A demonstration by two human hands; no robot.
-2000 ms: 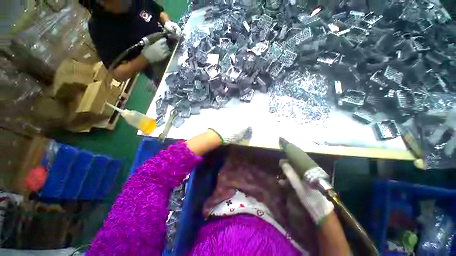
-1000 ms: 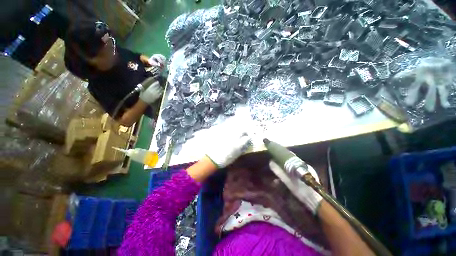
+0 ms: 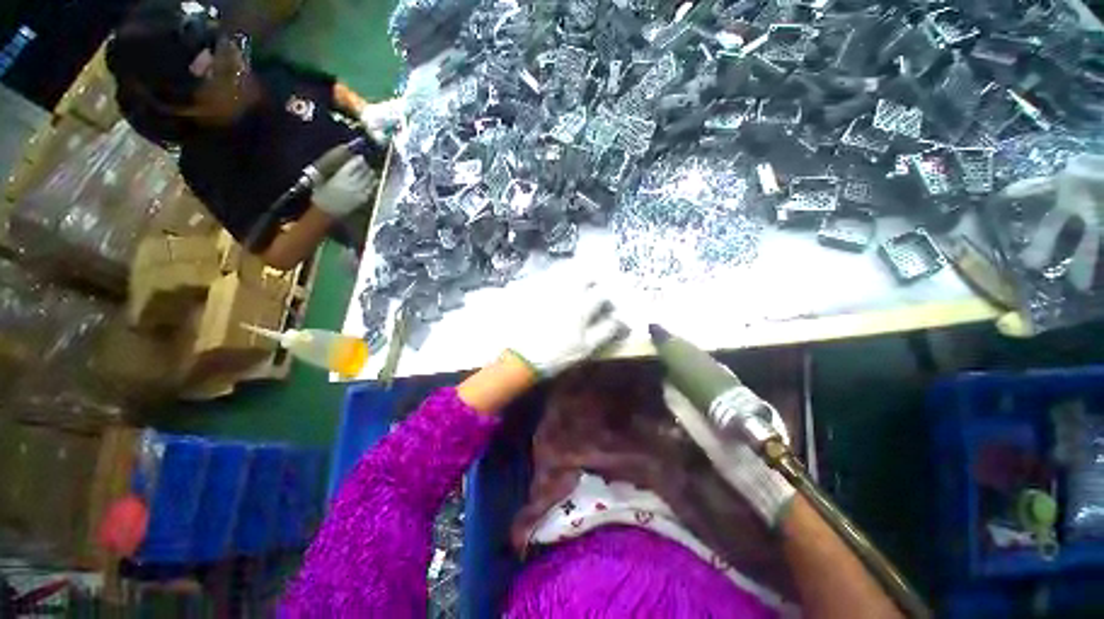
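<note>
My right hand [image 3: 732,453], in a white knit glove, is closed around the olive-green air tool [image 3: 699,372]. The tool's dark narrow tip points up and left towards the table edge. Its silvery collar and brownish hose run back to the lower right. My left hand [image 3: 571,336], in a white glove with a green cuff edge, is at the table's front edge, left of the tip, with its fingers bent. A small dark patch shows at its fingertips, but glare hides whether a part is held. The tip and left hand look a little apart.
Grey castings [image 3: 521,157] are heaped across the white table [image 3: 484,320], with silvery chips [image 3: 688,218] in front. An oil bottle [image 3: 327,350] and thin strip are at the left corner. Another person [image 3: 242,145] works at left. Blue bins [image 3: 484,532] flank my lap; spare gloves [image 3: 1065,218] lie right.
The camera view has shifted. My left fingers, lower and less distinct two seconds ago, now show bent above the table edge. My right hand keeps the tool, its tip still near the table edge.
</note>
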